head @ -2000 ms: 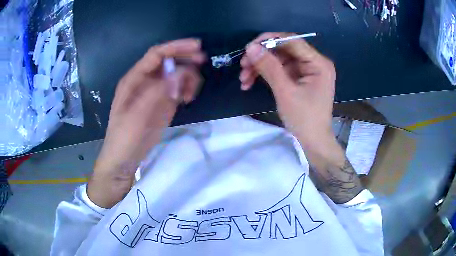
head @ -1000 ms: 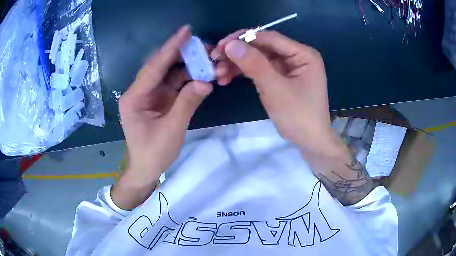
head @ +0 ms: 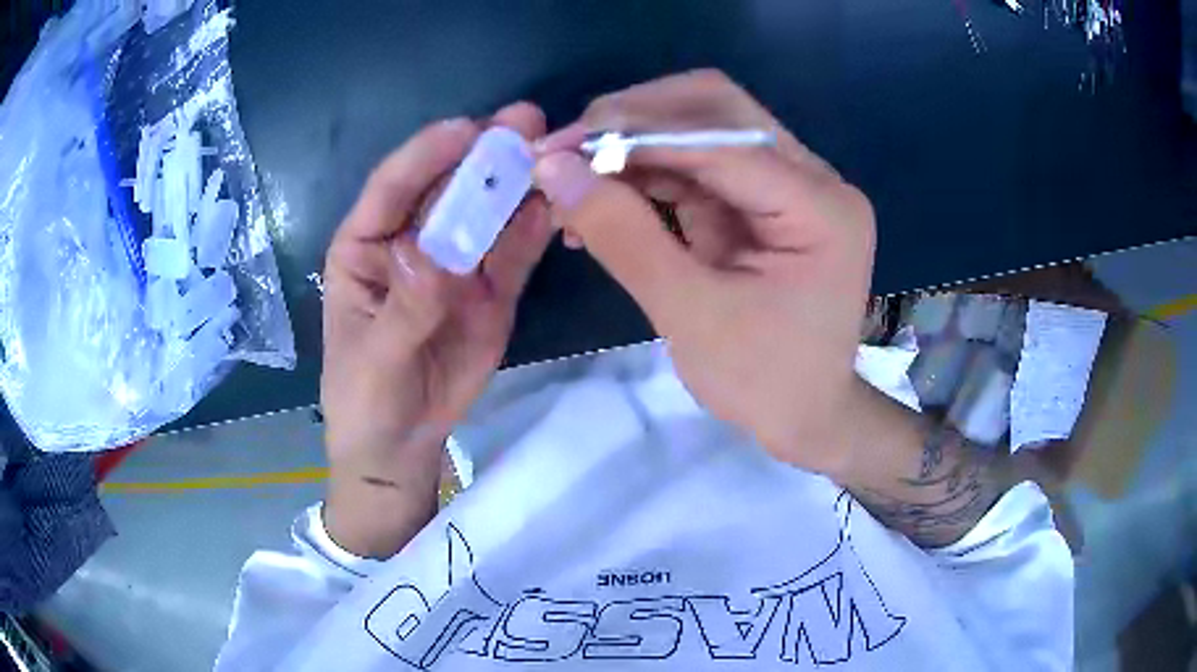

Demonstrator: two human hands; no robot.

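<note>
My left hand (head: 427, 276) holds a translucent white plastic housing (head: 460, 217) tilted between thumb and fingers, its small dark hole facing up. My right hand (head: 735, 223) is close beside it, thumb and index finger pinching a wire lead with a small white connector (head: 609, 154) and a thin white sleeve (head: 702, 138) that points right. The right fingertips are at the housing's upper right end. The thin wires are mostly hidden behind the fingers, so I cannot tell whether they enter the housing.
A clear plastic bag (head: 66, 289) at left holds several white housings (head: 171, 256). Wire leads (head: 1090, 20) lie at the top right edge. Below the dark table (head: 394, 59) at right are an open cardboard box (head: 1135, 407) with pale items and a white paper (head: 1054, 372).
My left hand has turned the housing so it leans the other way, its hole clearly showing. My right hand keeps the lead; the sleeve is now nearly level and the fingers are at the housing's end.
</note>
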